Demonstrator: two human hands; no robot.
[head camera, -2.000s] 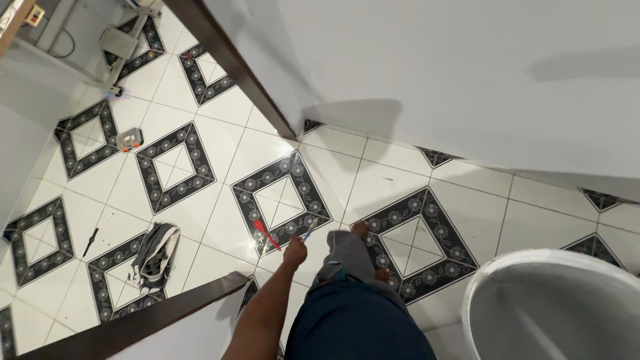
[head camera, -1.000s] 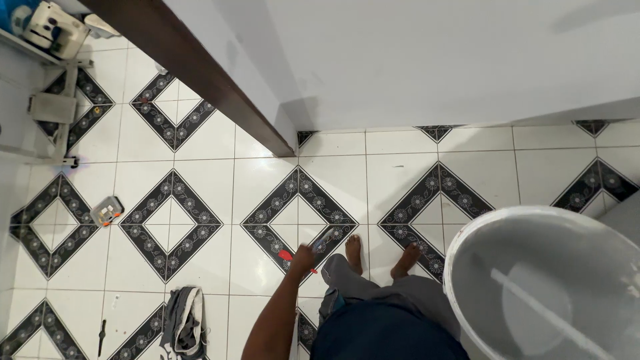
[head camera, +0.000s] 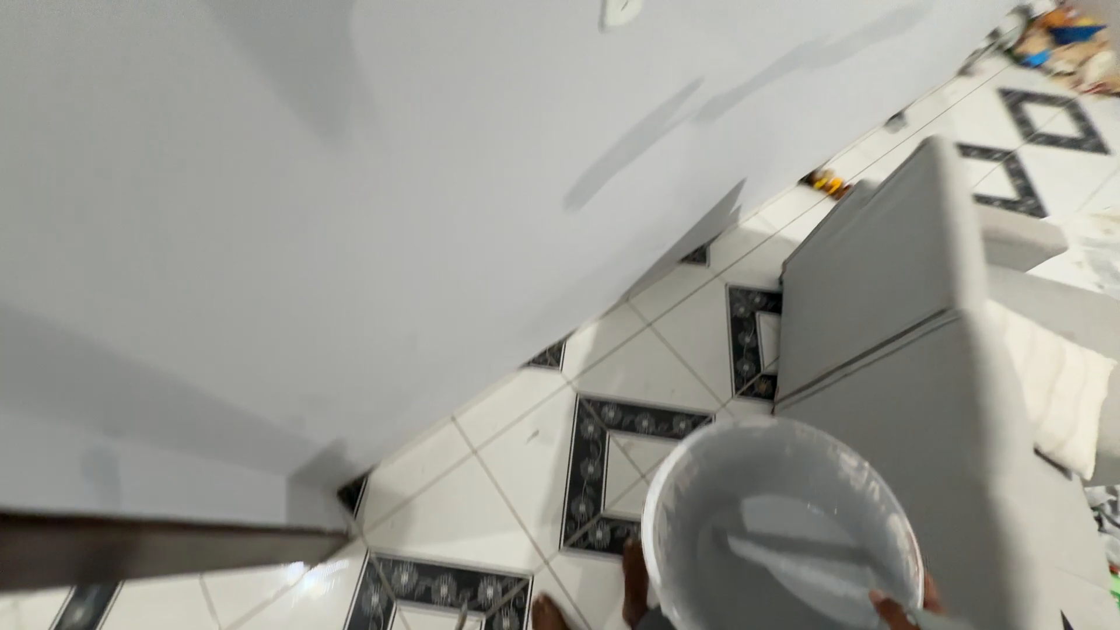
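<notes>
At the bottom right, my right hand (head camera: 906, 604) grips the rim of a large pale grey plastic bucket (head camera: 669, 472), with fingers on both sides of the rim. The bucket is open-topped, with smears on its inner wall and a pale elongated shape inside; whether this is liquid, a reflection or a solid thing I cannot tell. My left hand is out of view. A thin grey tip (head camera: 462, 615) shows at the bottom edge, left of my bare feet (head camera: 636, 582); what it belongs to is hidden.
A grey sofa (head camera: 875, 350) with a cream cushion (head camera: 1050, 385) stands right of the bucket. A pale wall (head camera: 394, 219) runs diagonally above the patterned tile floor (head camera: 507, 446). A dark wooden frame edge (head camera: 175, 547) juts in lower left. Mixed items (head camera: 1063, 48) lie top right.
The view has swung right, bringing in the sofa. My right hand now shows at the bucket's rim. My left hand, seen earlier with a red item, has left the view.
</notes>
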